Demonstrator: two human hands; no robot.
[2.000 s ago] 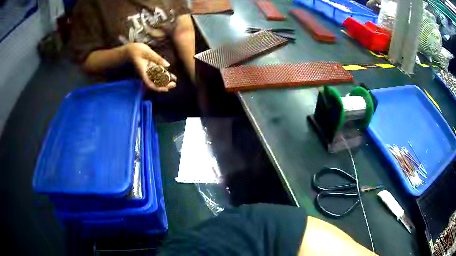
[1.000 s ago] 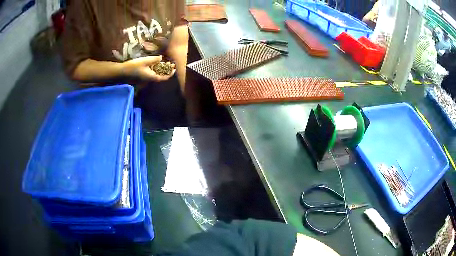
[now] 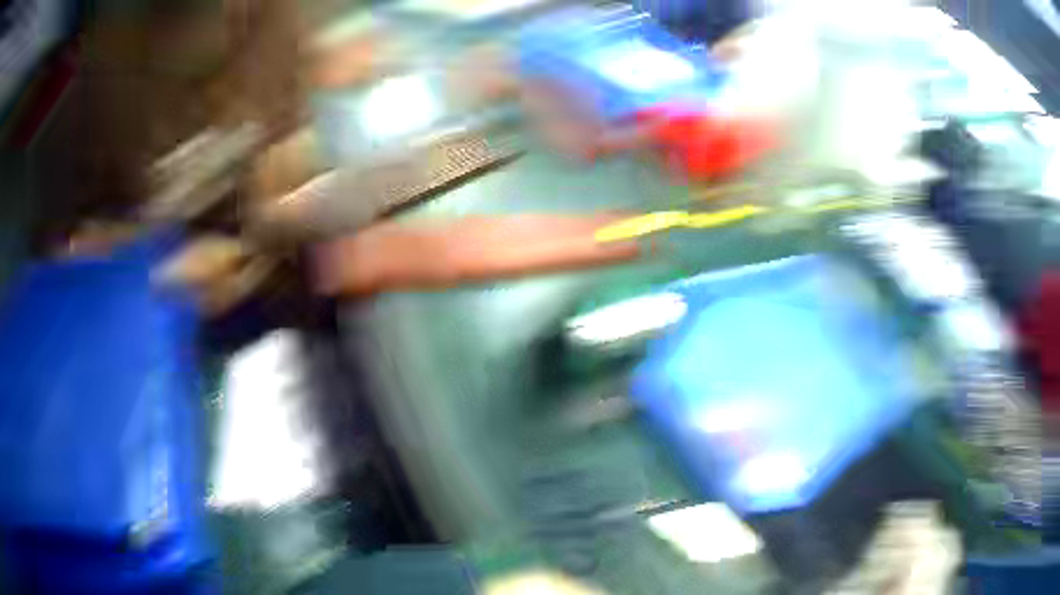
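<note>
The frame is heavily blurred. Neither of my hands can be made out; only a blurred patch of skin, likely my arm, shows at the bottom edge. Nearest in front of me, the white solder wire spool stands on the green bench. The blue tray is right of it, with blurred contents near its lower end. A white slim tool lies below the tray. Scissors cannot be clearly told in the blur. Pale pieces show in the black tray at the bottom right.
A red-brown board lies across the bench, with a perforated board behind it. Stacked blue bins stand at left. Another worker in brown is at the upper left. A red bin is at the back.
The view has swung to the right, so the bench, trays and bins appear further left and smeared. The other worker's hand is now blurred near the stacked bins.
</note>
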